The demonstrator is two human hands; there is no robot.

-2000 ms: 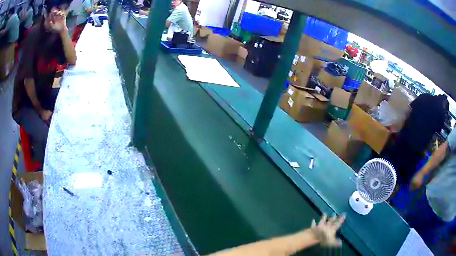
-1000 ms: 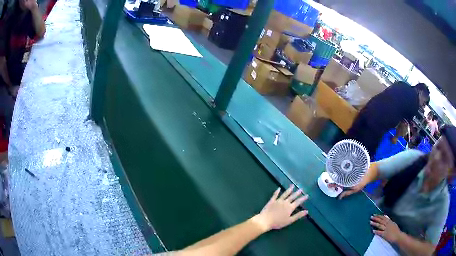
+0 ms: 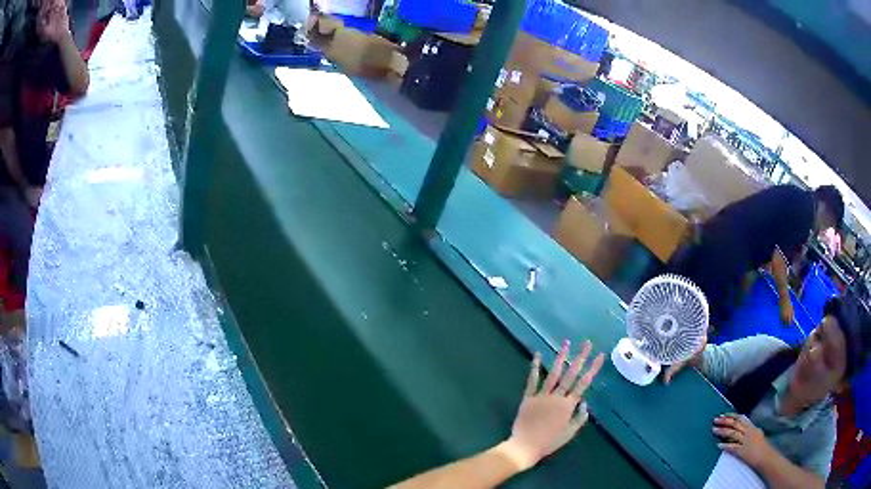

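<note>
My left hand (image 3: 551,413) reaches in from the bottom edge, bare and empty, with its fingers spread over the dark green middle of the bench. It is left of a small white fan (image 3: 667,320) and apart from it. The fan stands on the far green ledge (image 3: 511,234). Another person's hand (image 3: 686,363) is at the fan's base, partly hidden behind it. My right hand is out of the picture.
Green upright posts (image 3: 468,124) rise from the bench. A white sheet (image 3: 329,95) and blue tray (image 3: 277,53) lie farther along. A person (image 3: 788,406) leans at the far side. Cardboard boxes (image 3: 516,162) stand behind. A small dark stick (image 3: 69,349) lies on the white-covered bench (image 3: 115,229).
The view has swung right. My left hand has risen from near the bottom edge, its fingers now spread upward. The person across has come to the ledge and put a hand to the fan.
</note>
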